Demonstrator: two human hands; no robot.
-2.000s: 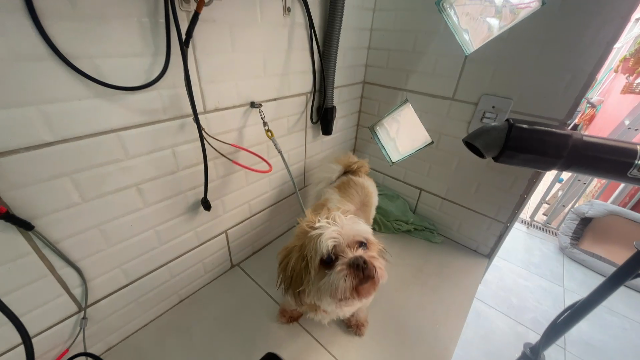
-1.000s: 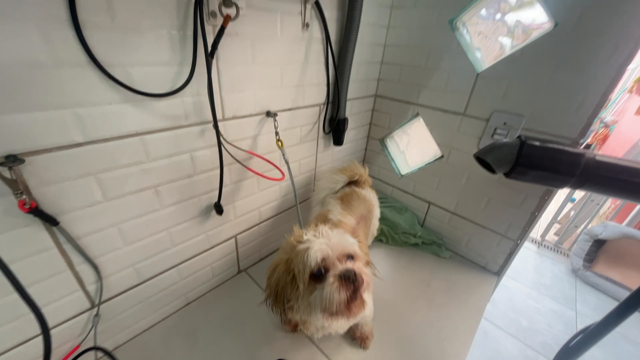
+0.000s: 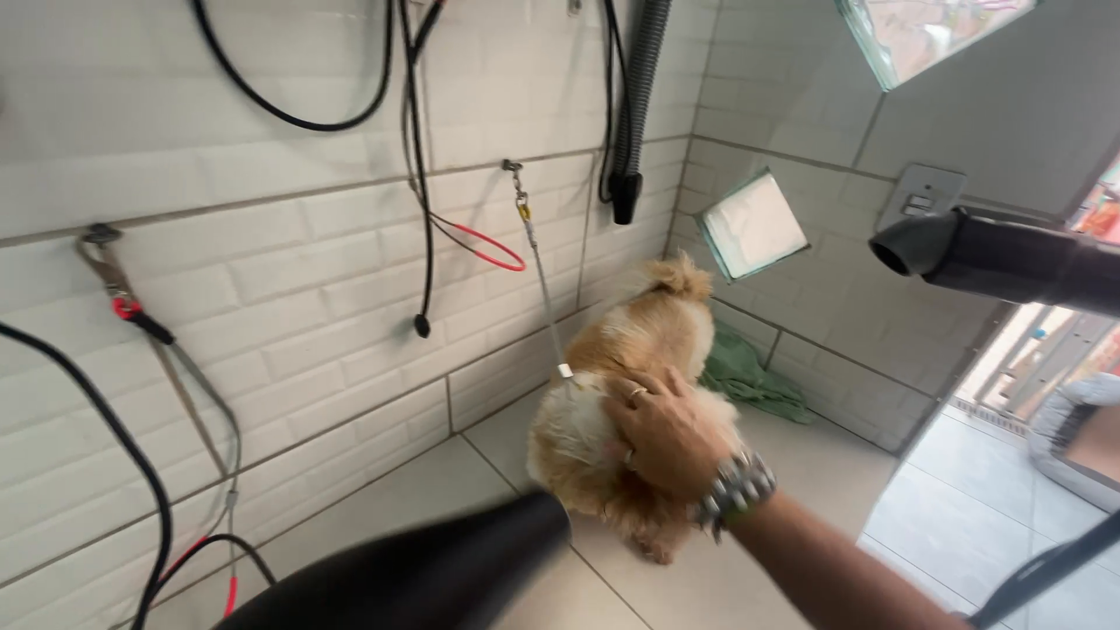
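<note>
A small tan and white long-haired dog (image 3: 652, 337) stands on the tiled surface, its head turned down and its face hidden. My right hand (image 3: 669, 433), with rings and a metal-link watch at the wrist, lies over the fur around its head and neck, the fingertips partly hidden in hair. A thin cable tether (image 3: 547, 302) runs from a wall hook to the dog's neck. From the bottom edge a blurred black dryer nozzle (image 3: 455, 560) points toward the dog. My left hand is out of view.
Black hoses and a loop tether (image 3: 490, 249) hang on the white tiled wall. A ribbed hose (image 3: 643, 96) hangs near the corner. Another black nozzle (image 3: 989, 254) juts in from the right. A green cloth (image 3: 752, 381) lies behind the dog; a grey pet bed (image 3: 1085, 437) is on the floor.
My right hand and the black nozzle at the bottom have come into view, the hand now on the dog. The dog's face, raised before, is now down and hidden.
</note>
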